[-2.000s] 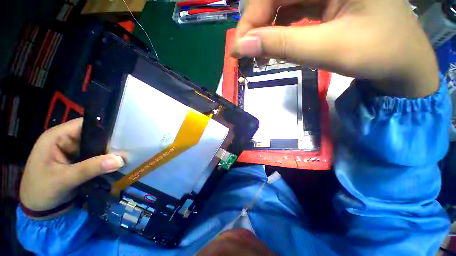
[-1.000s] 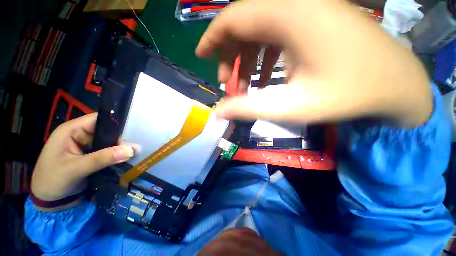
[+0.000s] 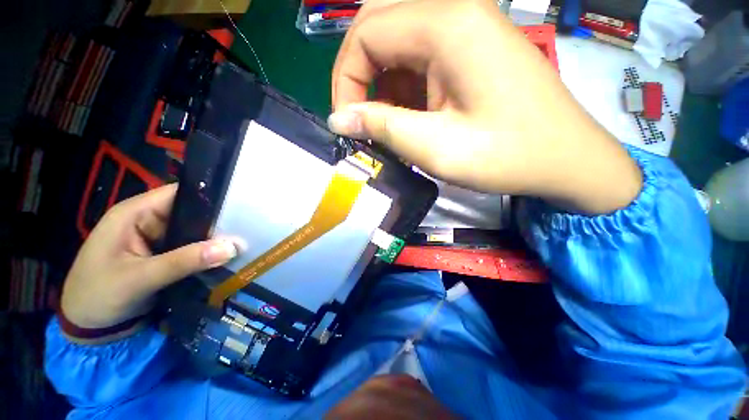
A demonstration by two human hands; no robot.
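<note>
My left hand (image 3: 123, 262) holds the open tablet (image 3: 201, 176) by its left edge, thumb on the silver-white battery (image 3: 267, 184). The tablet is tilted, its insides facing me. An orange-yellow flex cable (image 3: 308, 238) slants across the battery. A small green sub-board (image 3: 388, 246) sits at the right edge. The mainboard (image 3: 242, 340) shows at the lower end. My right hand (image 3: 468, 115) is at the upper right edge of the tablet, thumb and fingers bent close together by the flex cable's upper end. Whether a small part is between its fingertips cannot be seen.
A second tablet in a red foam frame (image 3: 476, 264) lies behind, partly hidden by my right hand. A pen box (image 3: 324, 18) stands at the back. A white sheet (image 3: 591, 74) and a round white cup (image 3: 733, 201) are at right. Stacked trays (image 3: 82, 90) stand at left.
My right hand has come from above the framed tablet down to the held tablet's upper right edge. The held tablet has shifted slightly right. My left hand keeps its hold.
</note>
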